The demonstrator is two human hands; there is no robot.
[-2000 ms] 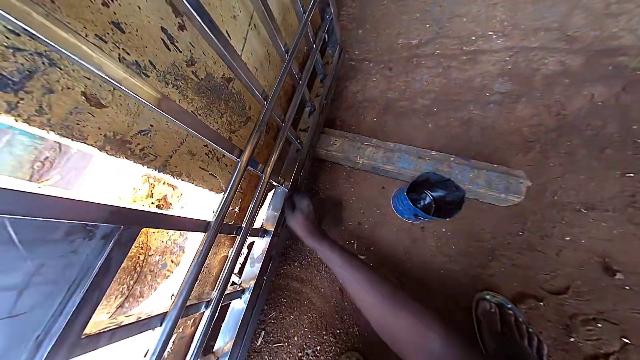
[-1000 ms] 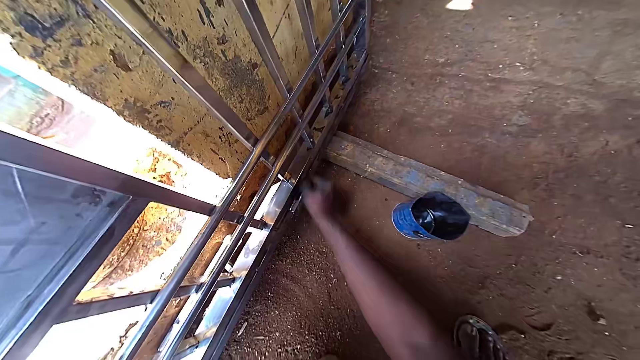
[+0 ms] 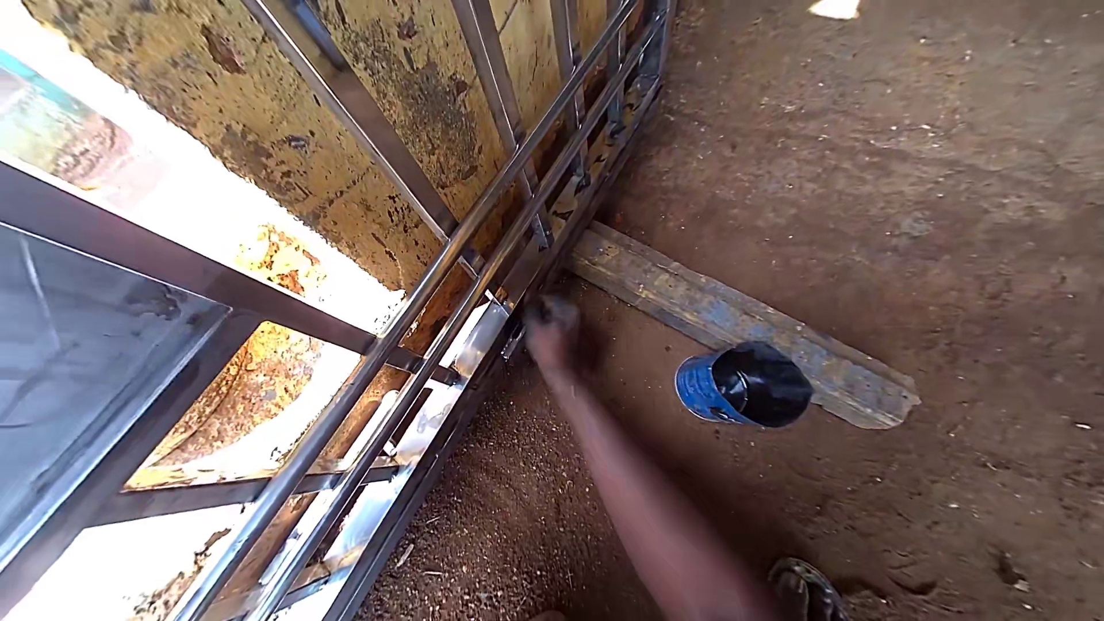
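Note:
My right hand is at the outer bottom rail of a bare metal frame, near the middle of the view. Its fingers are curled and blurred with motion; whether they hold something small and dark is hard to tell. Round tubes and square bars make up the frame, which leans by a wall. Right of the hand, a blue can with a black, glossy inside sits on the ground beside a wooden plank. My left hand does not show.
A stained yellow wall stands behind the frame, with a bright opening to its left. A grey sheet panel fills the left side of the frame. Reddish dirt ground spreads to the right. Part of a foot in a sandal shows at the bottom.
The right hand remains by the frame's bottom rail, its pose slightly changed. The view has shifted somewhat. The can and plank lie as before.

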